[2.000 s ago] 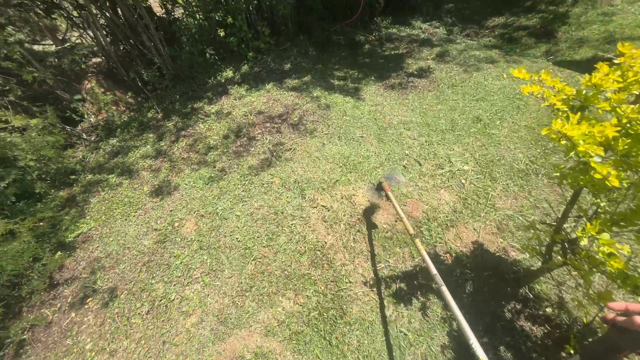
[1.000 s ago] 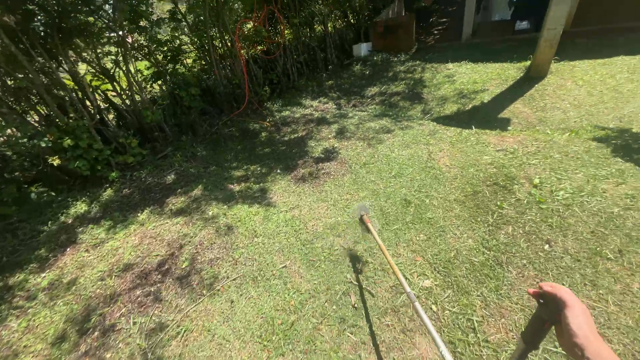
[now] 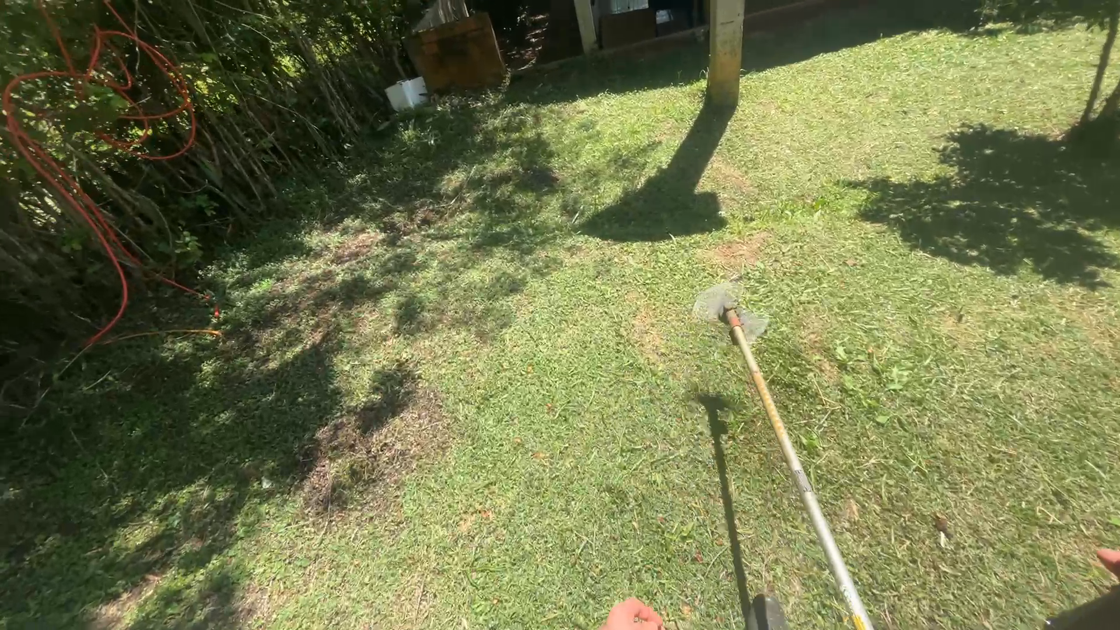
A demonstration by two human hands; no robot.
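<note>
A string trimmer or brush cutter with a long straight shaft point(image 3: 803, 490) reaches up from the bottom edge, right of centre. Its cutting head point(image 3: 731, 317) is a pale, see-through blur just over the grass. The fingers of my left hand point(image 3: 632, 615) show at the bottom edge, left of the shaft; the rest is cut off. Between them and the shaft is the rounded end of a dark object point(image 3: 766, 611). Only a sliver of my right hand point(image 3: 1109, 558) enters at the right edge, above a dark part point(image 3: 1089, 612) that may be a handle. Neither hand's grip can be made out.
Red-orange hose point(image 3: 101, 229) hangs in loops on the hedge point(image 3: 289, 114) at left. A white container point(image 3: 408, 94) and a rusty brown box point(image 3: 457, 54) stand at the back. A post point(image 3: 725, 52) rises from the lawn, with a thin trunk point(image 3: 1101, 70) farther right.
The view has swung from the yellow-leaved shrub toward the post and hose. My right hand, seen on a dark handle one second ago, is now mostly out at the right edge. My left fingers have appeared.
</note>
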